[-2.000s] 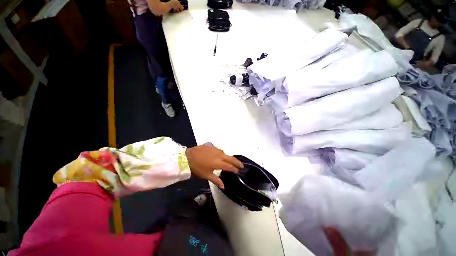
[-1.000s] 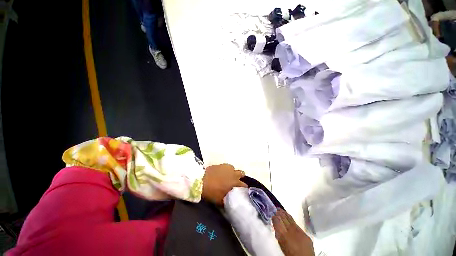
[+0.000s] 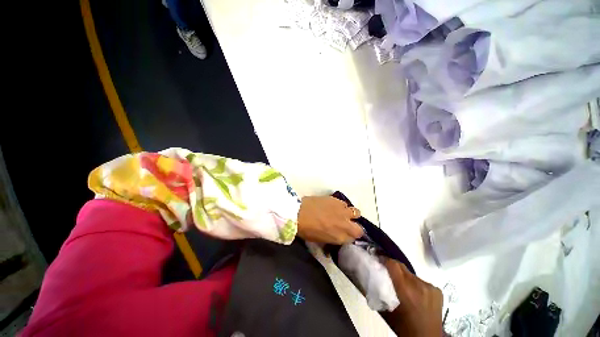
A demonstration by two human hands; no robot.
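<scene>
A black zippered pouch (image 3: 379,238) stands open at the table's near edge, against the dark apron. A white stuffing wad (image 3: 368,275) is partly inside its opening. My left hand (image 3: 331,220) grips the pouch's rim on the left side. My right hand (image 3: 416,297) is at the pouch's right end, pressed against the wad; its fingertips are hidden in the opening. Most of the pouch body is hidden by the hands and the wad.
White stuffing rolls (image 3: 526,108) are heaped on the right of the table (image 3: 309,118). Small white labels (image 3: 335,26) lie at the top. A black item (image 3: 536,316) lies at the lower right. A person's shoe (image 3: 192,43) shows beyond the table's left edge.
The wad has gone from a roll held above the pouch to partly inside it. My right hand has moved to the right and down. The view has shifted, showing the black item at lower right.
</scene>
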